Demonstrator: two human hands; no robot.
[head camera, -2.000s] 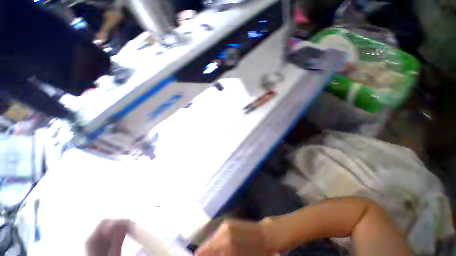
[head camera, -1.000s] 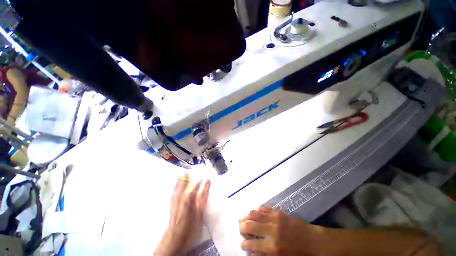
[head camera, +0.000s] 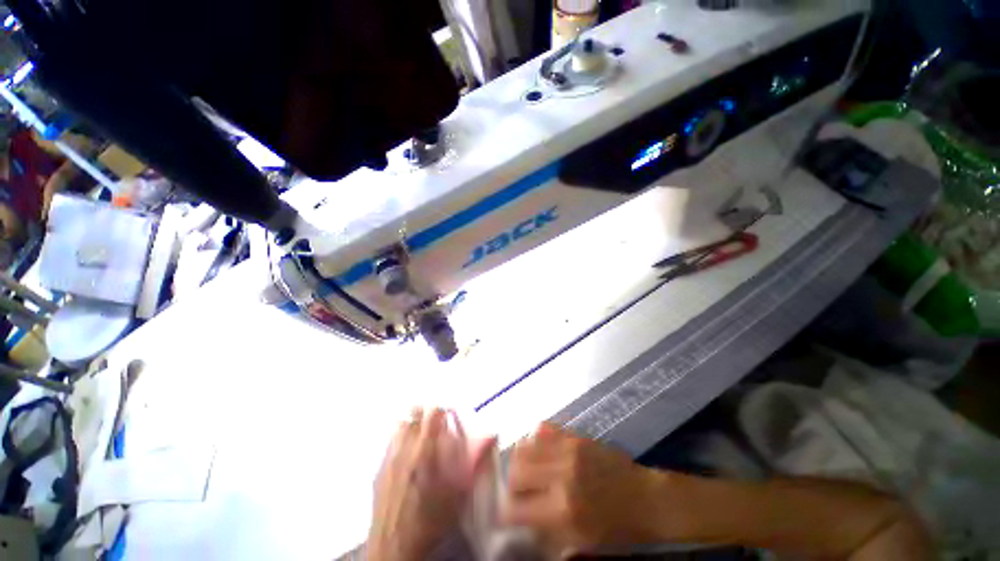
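My left hand (head camera: 422, 482) and my right hand (head camera: 570, 488) are close together at the table's front edge. A pale cloth piece (head camera: 484, 506) shows between them, held by both hands; its outline is blurred and partly hidden by the fingers. The white JACK sewing machine (head camera: 510, 232) stands behind the hands, with its needle area (head camera: 430, 327) a little beyond my left fingertips. The cloth is in front of the needle area, apart from it.
Red-handled snips (head camera: 713, 258) and a thin dark tool (head camera: 570, 347) lie under the machine arm. The ruled grey edge (head camera: 658, 384) runs right. A green basket (head camera: 932, 290) and a crumpled cloth heap (head camera: 877, 422) are at right; pale pieces (head camera: 154, 477) lie left.
Since one second ago, my left hand has moved back from the needle area towards the front edge, beside my right hand. The cloth between them is now bunched. The view has shifted slightly.
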